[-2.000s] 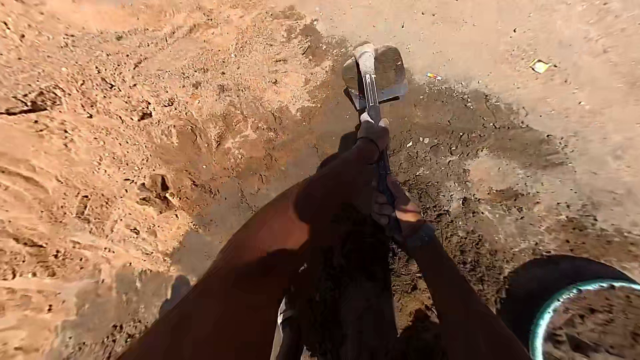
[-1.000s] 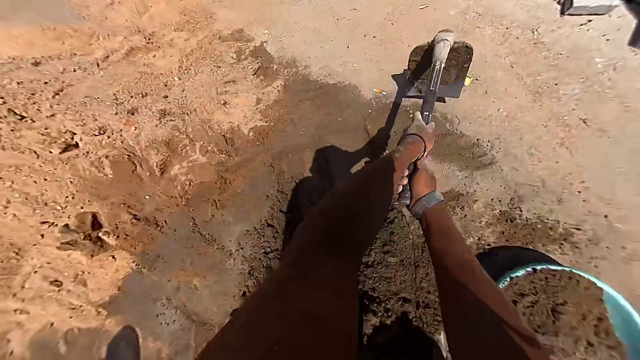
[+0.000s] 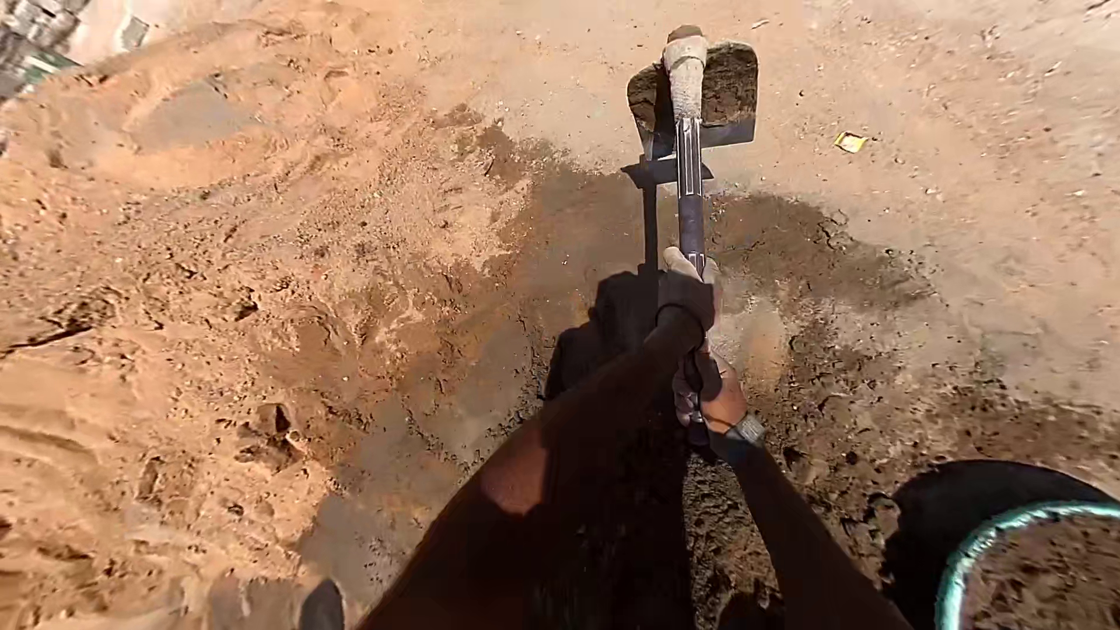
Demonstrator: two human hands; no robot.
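Note:
Both my hands are closed around the handle of a hoe [image 3: 690, 192], which points away from me. My left hand [image 3: 689, 284] grips farther along the handle, with a dark band at its wrist. Nearer my body, my right hand [image 3: 713, 394] grips the handle's lower part; a watch or band is on that wrist. The wide metal hoe blade [image 3: 733, 92] at the top carries dark mud, and a pale wrapping covers the head end of the handle. The blade's shadow lies apart from it on the ground. My forearms hide part of the soil below.
A teal-rimmed tub [image 3: 954, 569] filled with dark soil stands at the lower right. Wet mud [image 3: 840, 359] spreads around the handle. Loose reddish sand [image 3: 262, 262] covers the left side. A small yellow wrapper [image 3: 850, 142] lies right of the blade.
The hoe blade has moved left relative to the yellow wrapper since a second ago, when it partly covered it. Both hands have kept their hold on the handle. The view has shifted.

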